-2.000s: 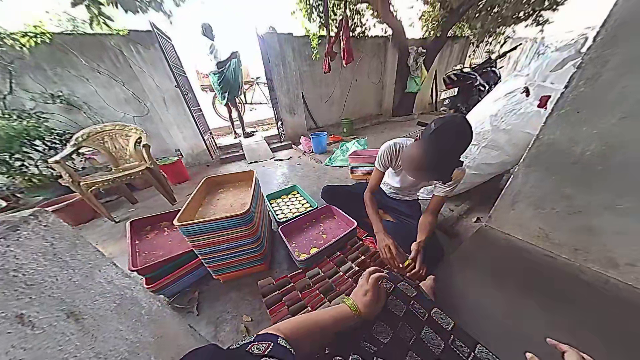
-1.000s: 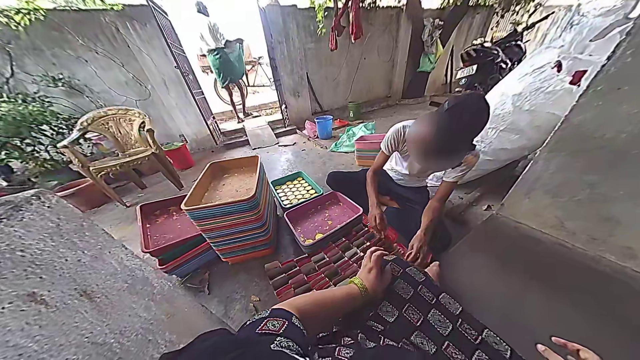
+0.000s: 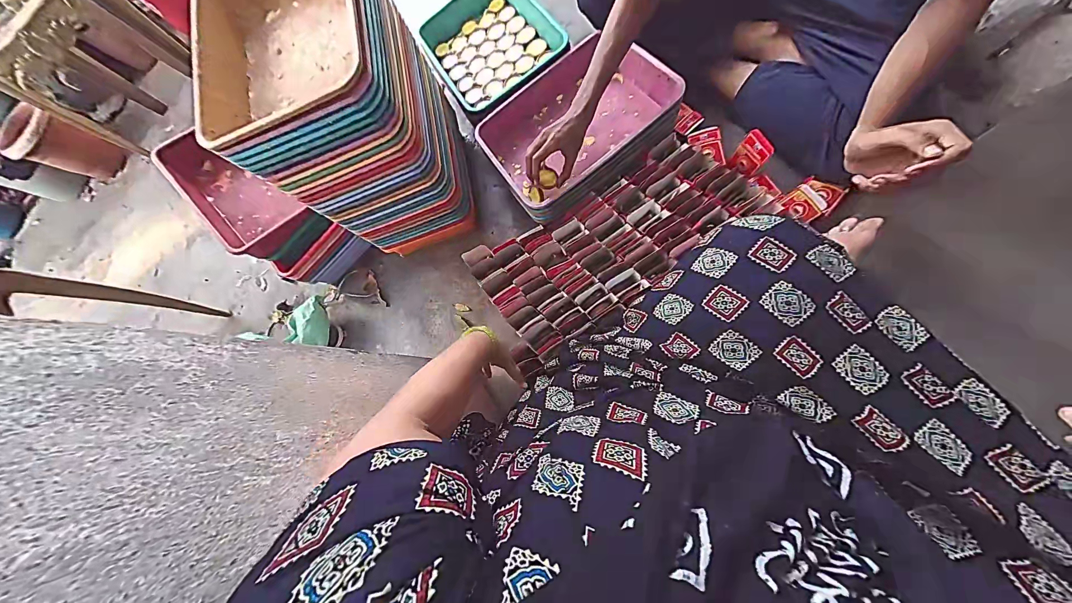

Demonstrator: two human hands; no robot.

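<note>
My left hand (image 3: 500,360), with a yellow-green bangle (image 3: 480,333) at the wrist, rests at the near left edge of rows of small dark-red matchbox-like boxes (image 3: 578,260); its fingers are partly hidden, so a hold cannot be made out. Of my right hand (image 3: 1065,416) only fingertips show at the right edge. Patterned dark cloth (image 3: 737,352) covers my lap beside the boxes. Beyond them stands a pink plastic tray (image 3: 653,84) with yellow bits, into which a co-worker's hand (image 3: 559,151) reaches, holding a small round yellow piece.
A tall stack of coloured trays (image 3: 360,134) stands at the left, beside a lower stack (image 3: 243,205). A green tray (image 3: 557,38) holds round pale pieces. Red packets (image 3: 752,151) lie near the co-worker's other hand (image 3: 909,153). A concrete ledge (image 3: 167,435) borders my left side.
The view has tilted down strongly. My left hand has moved from the middle of the boxes to their near left edge. The co-worker's one hand has moved from the boxes to the pink tray.
</note>
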